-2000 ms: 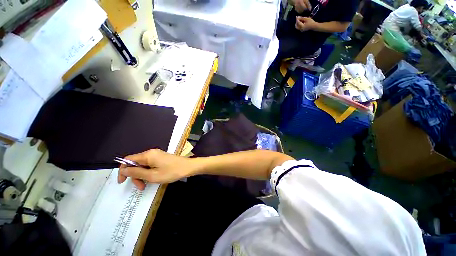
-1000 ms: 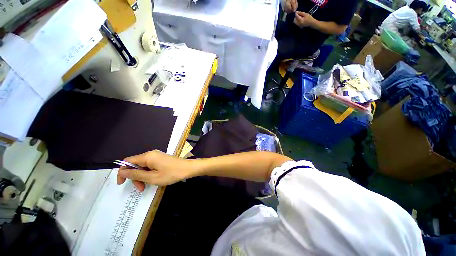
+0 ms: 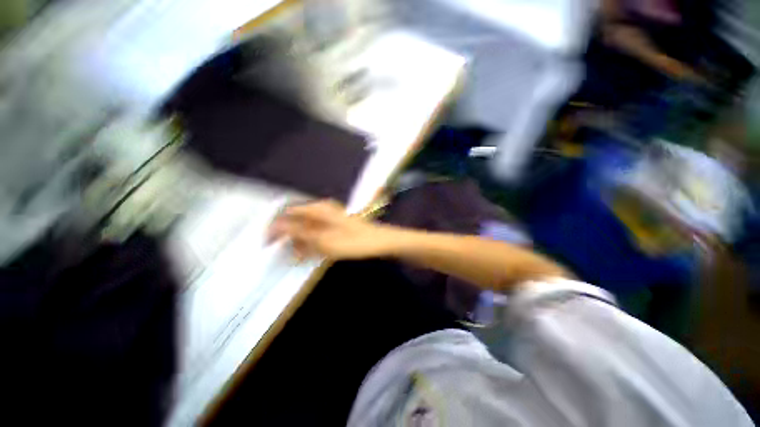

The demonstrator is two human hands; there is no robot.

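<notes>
The view is strongly blurred. My right hand (image 3: 321, 229) rests at the white table's front edge, just below the stack of dark cut panels (image 3: 267, 138). The blur hides whether the thin silvery tool is in its fingers. A large dark garment panel (image 3: 92, 334) lies at the lower left, over the table. My left hand is not in view.
The white table (image 3: 250, 288) has a wooden front edge. A basket with dark cloth (image 3: 442, 213) stands right of the table. A blue bin (image 3: 575, 200) with a plastic-wrapped pile (image 3: 687, 188) is farther right. Another person's arm (image 3: 650, 54) shows at the upper right.
The camera view has swung left, so the table, stack and my right hand appear farther right. More of the dark panel shows at lower left. The silvery tool no longer shows clearly.
</notes>
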